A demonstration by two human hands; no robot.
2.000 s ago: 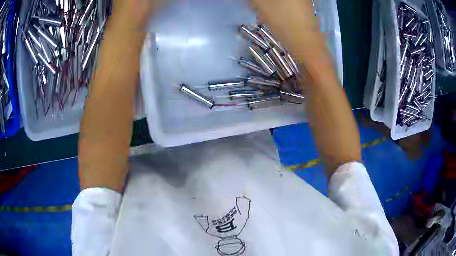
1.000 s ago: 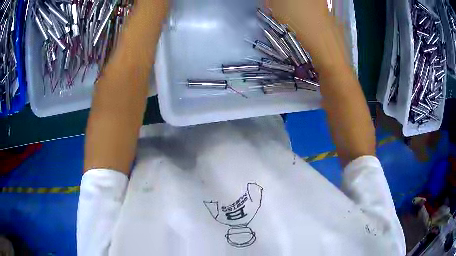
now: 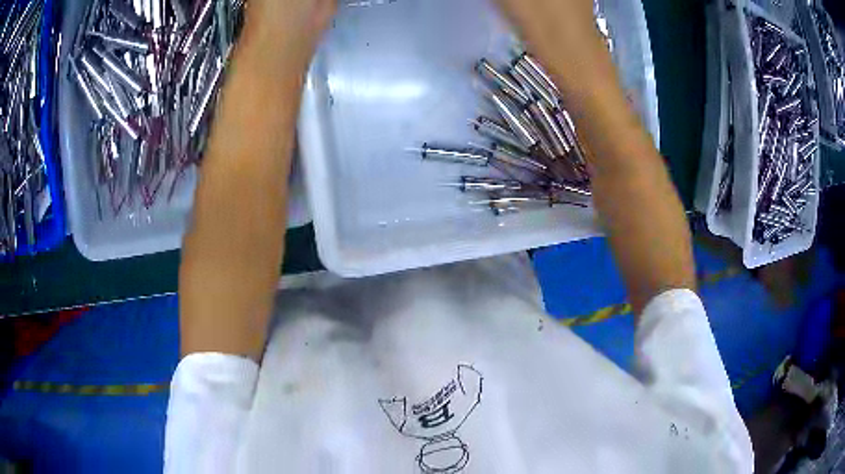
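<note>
A white parts tray (image 3: 371, 255) lies in front of me, with several wired metal cylinders (image 3: 516, 109) in its right part, beside my right forearm. My left hand (image 3: 301, 11) is at the top edge above the tray's left rim, mostly cut off and blurred. My right hand (image 3: 533, 11) is also at the top edge, over the tray's right part; its fingers are out of the picture. What either hand holds cannot be seen.
At left, another white tray (image 3: 125, 243) is heaped with cylinders, beside a blue parts tray (image 3: 51, 218). At right stand narrow side trays (image 3: 762, 252) full of short silver pieces. The dark green bench edge (image 3: 93, 292) runs above a blue floor with yellow lines.
The single cylinder at the lower left of the middle tray's group is gone from its place. The remaining cylinders lie slightly differently. The whole view has shifted a little.
</note>
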